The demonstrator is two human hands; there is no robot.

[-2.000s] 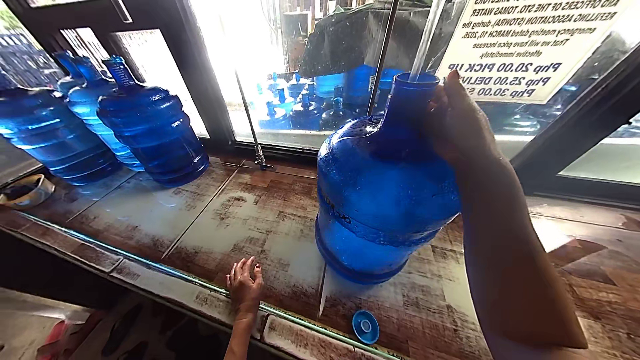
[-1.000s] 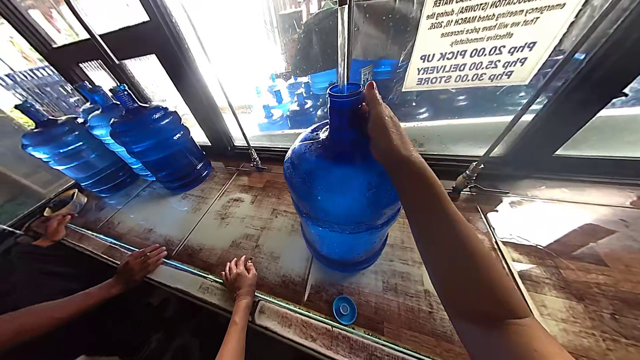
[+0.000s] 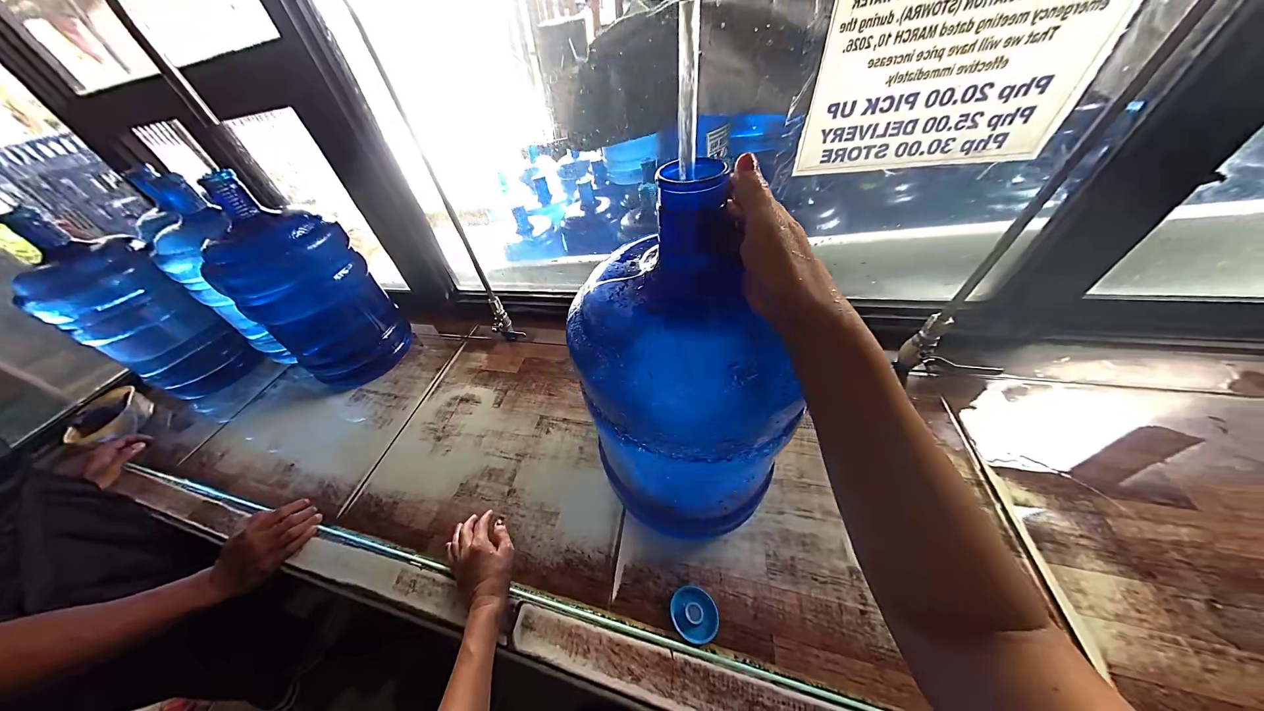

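Note:
A large blue plastic water jug (image 3: 691, 375) stands upright on the tiled counter (image 3: 494, 434), partly filled. A clear column, apparently running water (image 3: 687, 89), enters its neck from above. My right hand (image 3: 775, 242) is around the right side of the jug's neck, thumb up at the rim; its other fingers are mostly hidden behind the neck. My left hand (image 3: 481, 561) rests at the counter's front edge, fingers a little apart, holding nothing. A round blue cap (image 3: 694, 614) lies on the counter in front of the jug, right of my left hand.
Several blue jugs (image 3: 306, 296) stand at the left. A co-worker's hands (image 3: 265, 545) rest by the front edge near a small container (image 3: 109, 415). Behind are window frames, a paper sign (image 3: 958, 89), and thin rods with metal fittings (image 3: 504, 321) at the counter's back.
The co-worker's arms and hands have come into view at the left. My right hand stays at the jug's neck and my left hand at the counter edge. The view has shifted.

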